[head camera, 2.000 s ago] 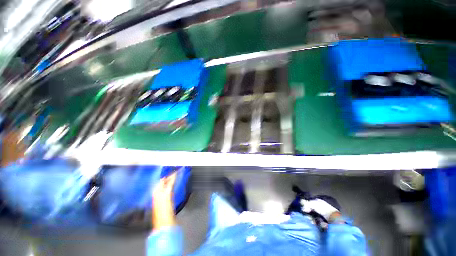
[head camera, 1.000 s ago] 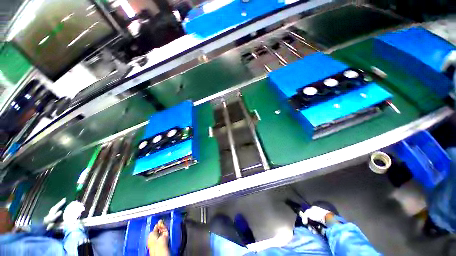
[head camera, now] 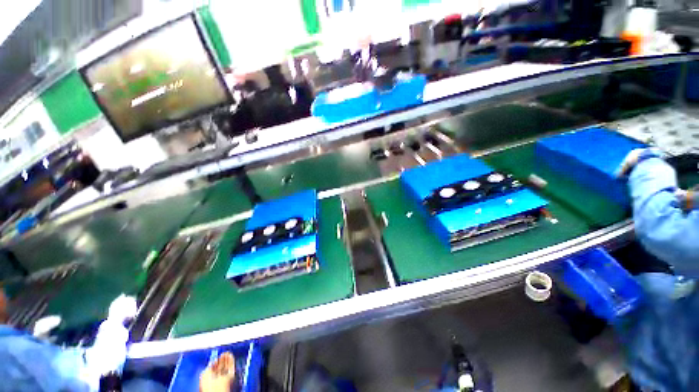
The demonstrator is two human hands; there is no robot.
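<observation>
Two flat bright-blue chassis lie on green pallets. The left chassis (head camera: pixel 285 207) and the right chassis (head camera: pixel 441 173) each have a row of three black fans with white hubs. My bare left hand (head camera: pixel 219 372) is low at the bottom edge, at a deep-blue parts bin (head camera: pixel 186 373); its fingers are blurred and any small part in them cannot be made out. My gloved right hand (head camera: pixel 465 380) is cut off by the bottom edge, around a black electric screwdriver (head camera: pixel 459 355) pointing up. Both hands are on the near side of the rail, away from the chassis.
A pale conveyor rail (head camera: pixel 322 315) curves across in front of me. Another person's gloved hand (head camera: pixel 115 331) is at the left. At the right, another person's arm (head camera: pixel 657 200) reaches a blue box (head camera: pixel 586 157). A tape roll (head camera: pixel 538 286) and blue bin (head camera: pixel 602 282) sit outside the rail.
The view has tilted up, showing more of the monitor and background. My left hand has stayed at the blue bin. My right hand with the screwdriver now shows lower, mostly cut off.
</observation>
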